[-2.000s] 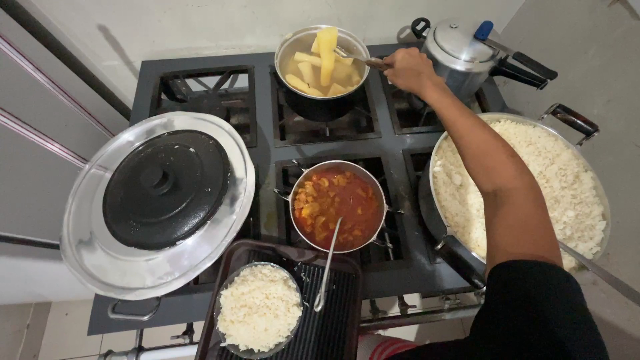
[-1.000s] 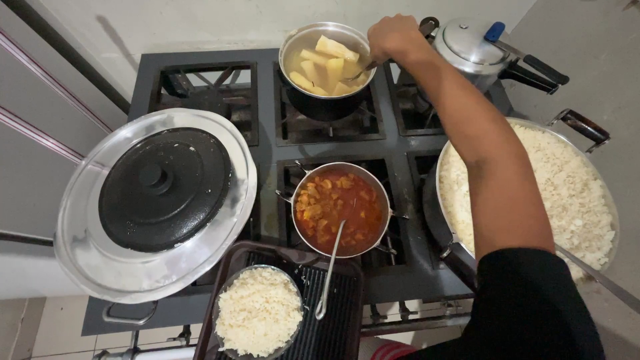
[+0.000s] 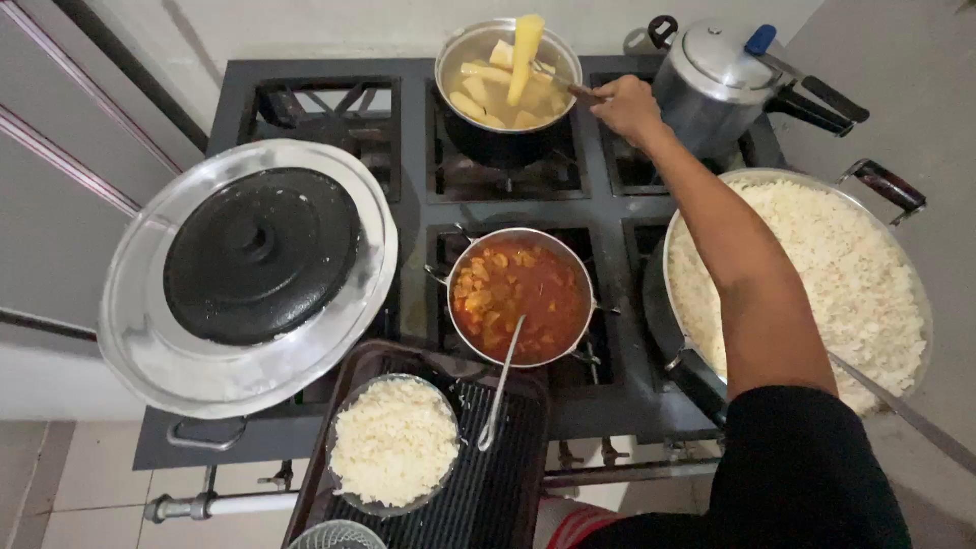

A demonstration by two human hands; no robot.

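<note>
My right hand (image 3: 629, 110) is closed around the brown handle of a fork-like utensil (image 3: 563, 79); its metal end reaches into a pot (image 3: 444, 72) on the back middle burner. A long yellow piece of what looks like cassava (image 3: 526, 57) stands upright above the rim at the utensil's end. More pale yellow pieces lie in cloudy liquid below it. In front of that pot, a smaller pot (image 3: 589, 305) holds red stew with chunks, and a metal spoon (image 3: 499, 393) leans out over its near rim. My left hand is out of view.
A pressure cooker (image 3: 713, 84) stands at the back right, before a big pan of rice (image 3: 854, 267) with a metal utensil in it. Left, a black lid (image 3: 259, 259) rests on a large metal lid (image 3: 130, 320). A bowl of rice (image 3: 396, 442) sits on a ridged dark tray (image 3: 488, 488).
One second ago the yellow pieces lay low in the back pot; now one stands raised above its rim. My right hand has moved slightly down, away from the wall.
</note>
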